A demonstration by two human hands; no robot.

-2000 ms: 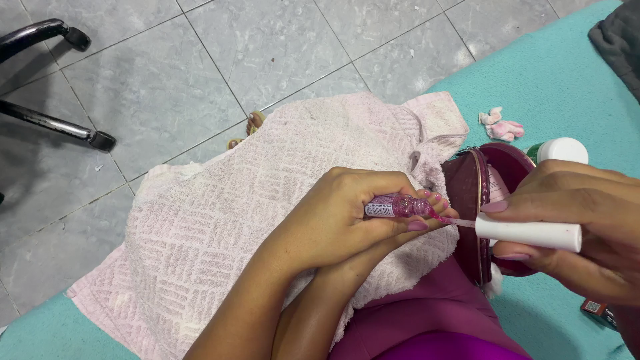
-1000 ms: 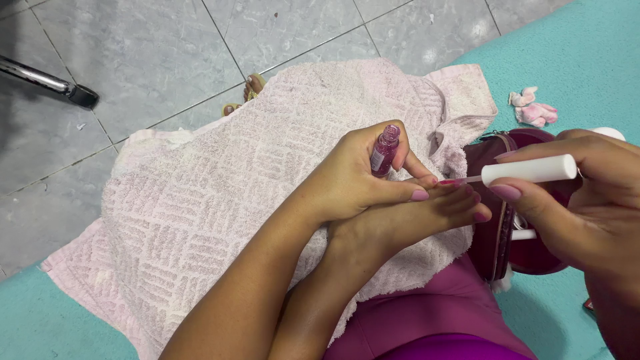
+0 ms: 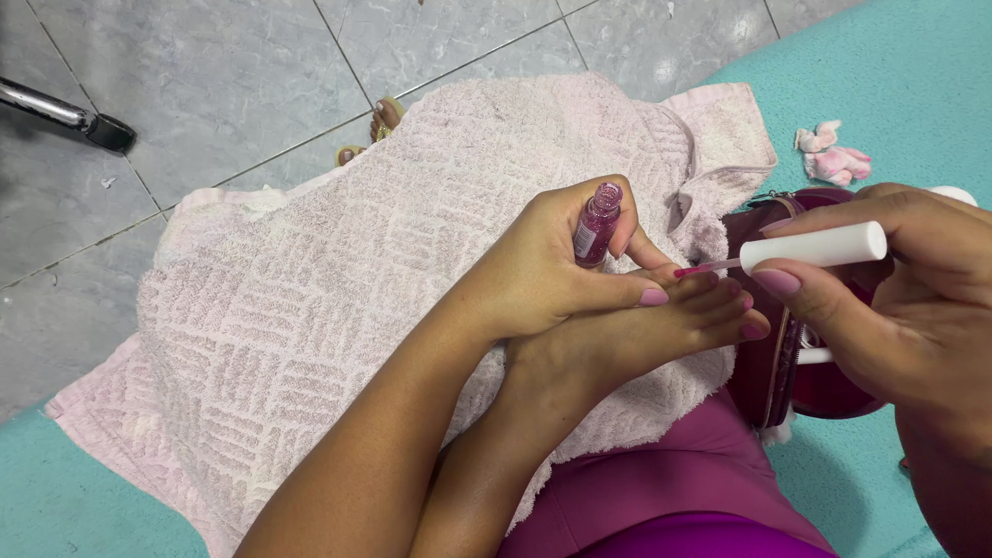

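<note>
My left hand (image 3: 542,263) holds an uncapped bottle of glittery pink nail polish (image 3: 597,225) between its fingers, mouth tilted up. The same hand's thumb and fingers also rest on a bare foot (image 3: 620,341) near its toes. From the right, my right hand (image 3: 876,302) pinches the white cap of the nail polish brush (image 3: 814,246). The brush's pink tip is at a toe beside my left fingertips; whether it touches the nail is hard to tell. Some toenails show pink polish. Under the foot lies a pale pink terry towel (image 3: 349,271).
An open dark red zip case (image 3: 763,372) with white items inside stands behind my right hand. Crumpled pink-stained cotton (image 3: 837,164) lies on the turquoise cover (image 3: 790,85). A chair leg (image 3: 70,116) stands on the tiled floor at upper left; sandalled toes (image 3: 385,116) show past the towel.
The brush has moved from near the bottle's mouth to the toes. The bottle, lying sideways two seconds ago, is now tilted upward in my left hand.
</note>
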